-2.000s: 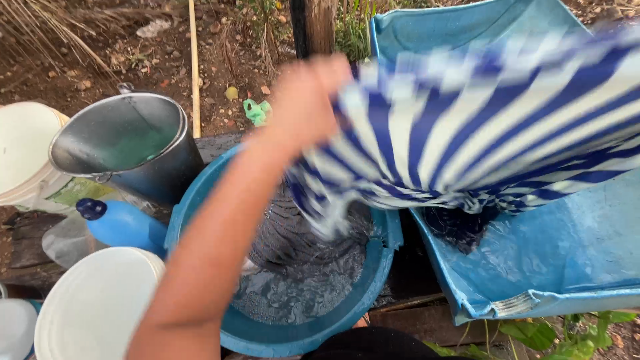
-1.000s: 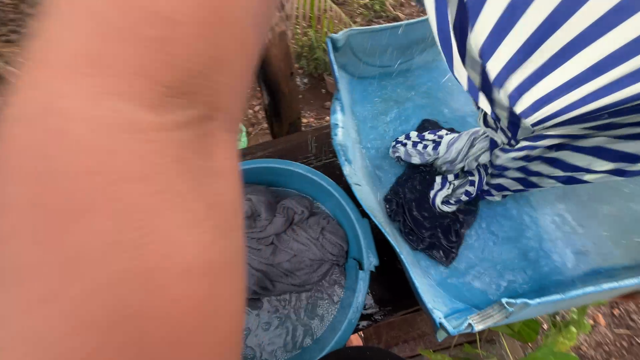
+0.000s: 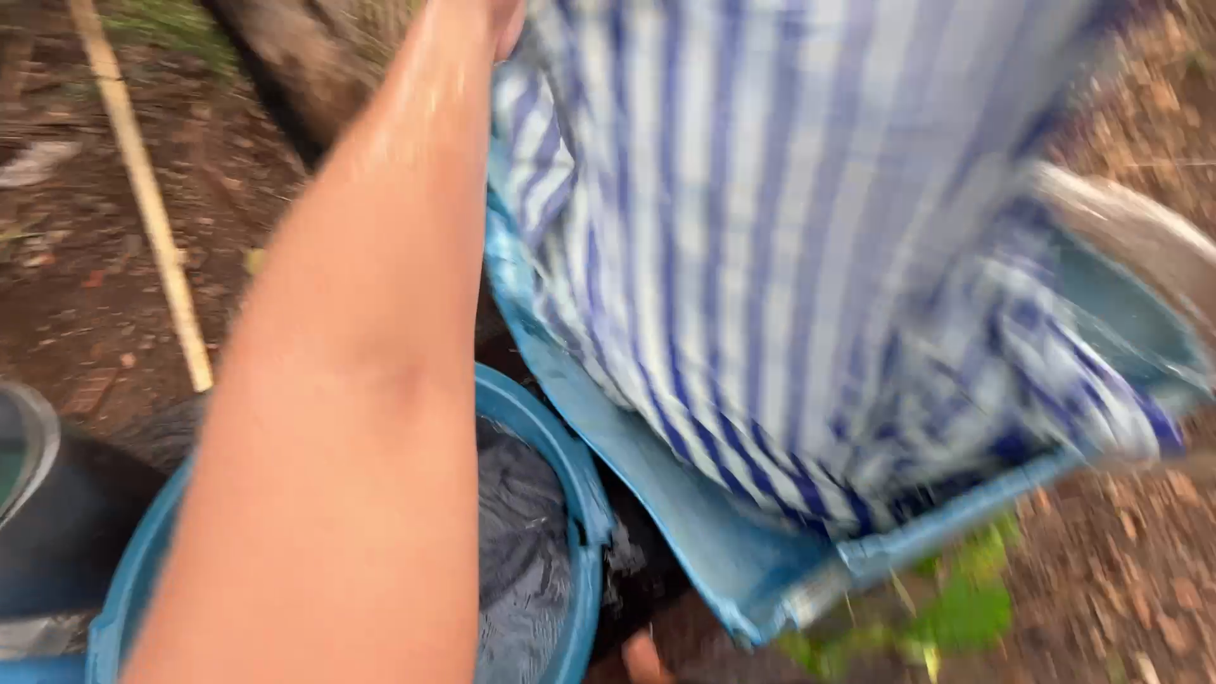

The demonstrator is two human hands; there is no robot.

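A blue-and-white striped cloth (image 3: 741,237), blurred by motion, hangs bunched over the blue plastic trough (image 3: 655,484). At the top edge, my left hand (image 3: 508,28) grips the cloth's upper left part; its fingers are mostly cut off. My left forearm crosses the round blue tub (image 3: 594,570), where a dark grey cloth (image 3: 518,503) lies in water. Lower folds of the striped cloth rest in the trough and reach over its right rim. A dark cloth shows in part beneath them. My right hand is not plainly visible.
A dark bucket (image 3: 66,532) stands left of the tub. A pale stick (image 3: 142,180) lies on the soil. Near the top is a wooden post (image 3: 313,57). Green leaves (image 3: 959,608) grow below the trough. A blurred brownish shape (image 3: 1140,228) crosses the right side; I cannot tell what it is.
The striped cloth has gone from stretched out sideways to hanging bunched over the trough, largely covering the dark cloth. My view has shifted.
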